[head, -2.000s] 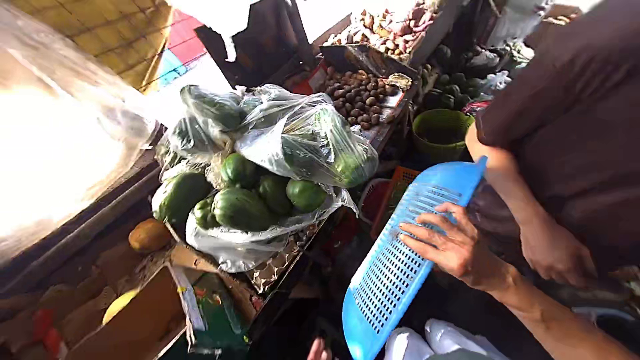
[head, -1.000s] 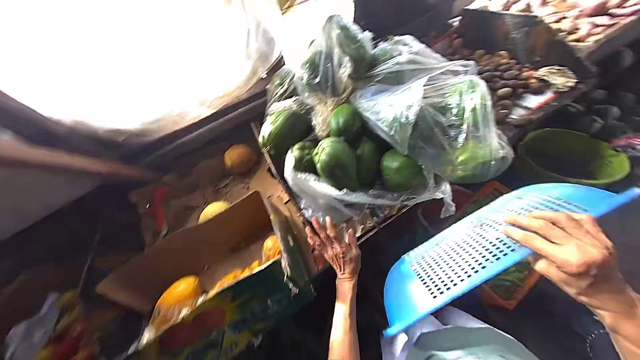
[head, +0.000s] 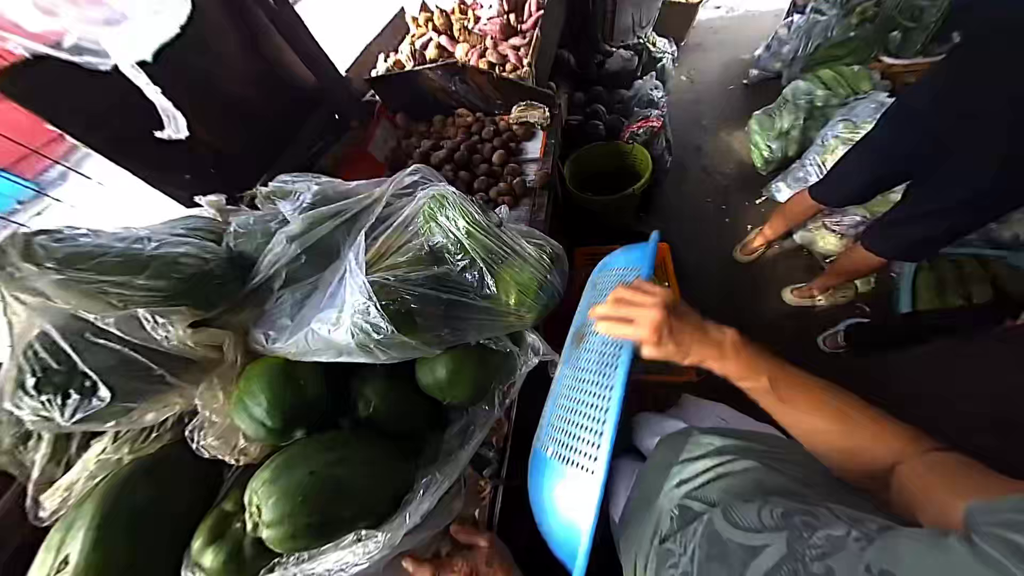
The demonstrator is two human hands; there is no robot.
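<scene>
My right hand (head: 652,324) grips the far rim of a blue perforated plastic basket (head: 580,416), which hangs tilted beside my body. At the bottom edge is my left hand (head: 464,554), partly cut off, by the lower side of a plastic bag of green papayas (head: 332,488); whether its fingers touch the bag I cannot tell. More green produce in a clear plastic bag (head: 432,272) lies on top of the papayas.
Beyond the bags stand boxes of small brown round produce (head: 472,156) and pinkish root vegetables (head: 472,36). A green bucket (head: 608,172) and an orange crate (head: 668,272) are on the floor. At right a person (head: 904,176) stands in sandals near bagged vegetables (head: 816,112).
The view has swung right and closer to the bags. The blue basket has tipped steeper in my right hand. My left hand, spread by the papaya bag a second ago, is now mostly out of frame.
</scene>
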